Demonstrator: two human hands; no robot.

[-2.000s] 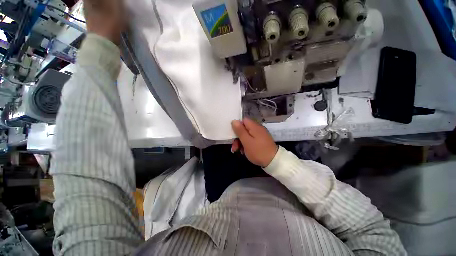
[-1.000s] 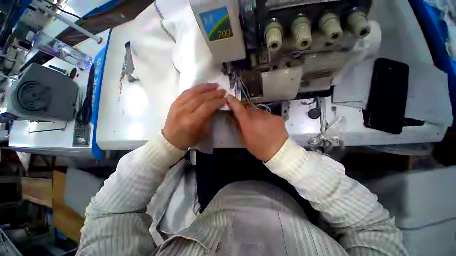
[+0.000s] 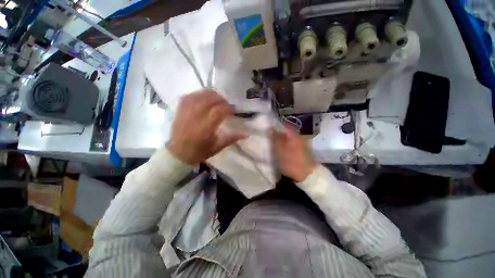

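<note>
A pale garment piece point(image 3: 247, 165) hangs between my hands over the table's front edge, and more of the pale cloth with a dark seam point(image 3: 186, 54) lies on the table at left. My left hand point(image 3: 201, 127) is blurred and pinches the cloth between thumb and fingers. My right hand point(image 3: 293, 155) is blurred and holds the cloth's right edge. The overlock machine point(image 3: 252, 38) stands just beyond my hands. Its presser foot and needle area point(image 3: 260, 89) is just beyond the cloth, with loose white thread beside it.
A black phone point(image 3: 426, 111) lies on the table at right. A grey fan-like unit point(image 3: 62, 93) stands at left. A clear plastic bag point(image 3: 361, 155) is at the front edge. Pale cloth point(image 3: 191, 220) hangs at my lap on the left.
Both hands have moved back from the needle area and slightly apart. The cloth between them now hangs towards my lap. The view has shifted a little.
</note>
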